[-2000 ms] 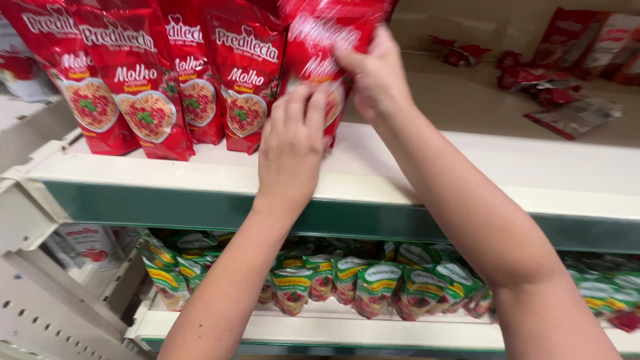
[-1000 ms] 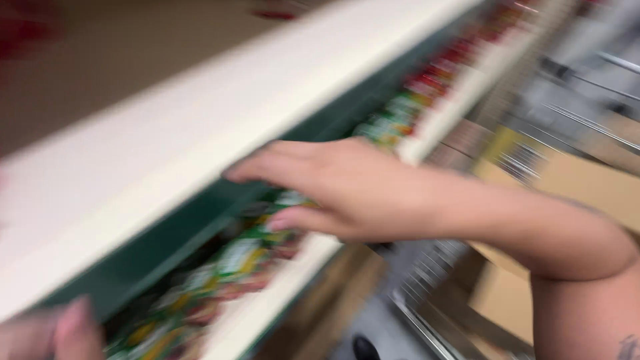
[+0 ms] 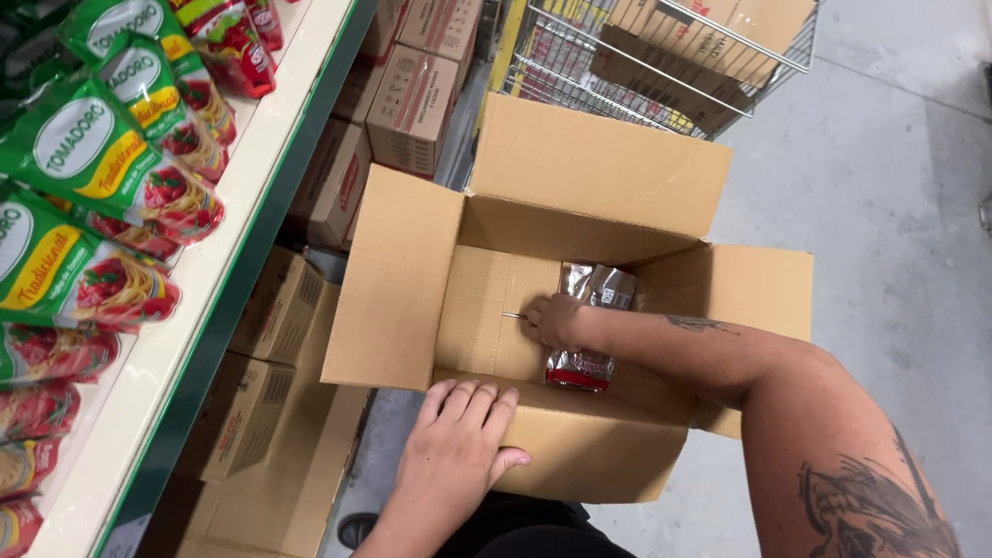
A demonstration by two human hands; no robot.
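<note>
An open cardboard box (image 3: 480, 310) with its flaps spread stands in front of me. Inside it lie several silver and red foil sauce pouches (image 3: 581, 370). My right hand (image 3: 554, 319) reaches into the box beside the pouches, its fingers at a thin metallic object (image 3: 513, 315) whose kind I cannot tell; whether they grip it is unclear. My left hand (image 3: 465, 418) rests over the near edge of the box, fingers curled onto the rim and thumb on the near flap.
Green tomato sauce pouches (image 3: 85, 155) line the shelf (image 3: 209, 279) at left. Closed cartons (image 3: 411, 108) and an open carton (image 3: 310, 418) sit below it. Beyond the box stands a wire cart (image 3: 659, 70) holding cardboard. Grey floor (image 3: 891, 194) shows at right.
Two seconds ago both hands were at a red sauce pouch on the shelf. Now my right hand is inside the box and my left is on its edge. The view has swung to the right and down.
</note>
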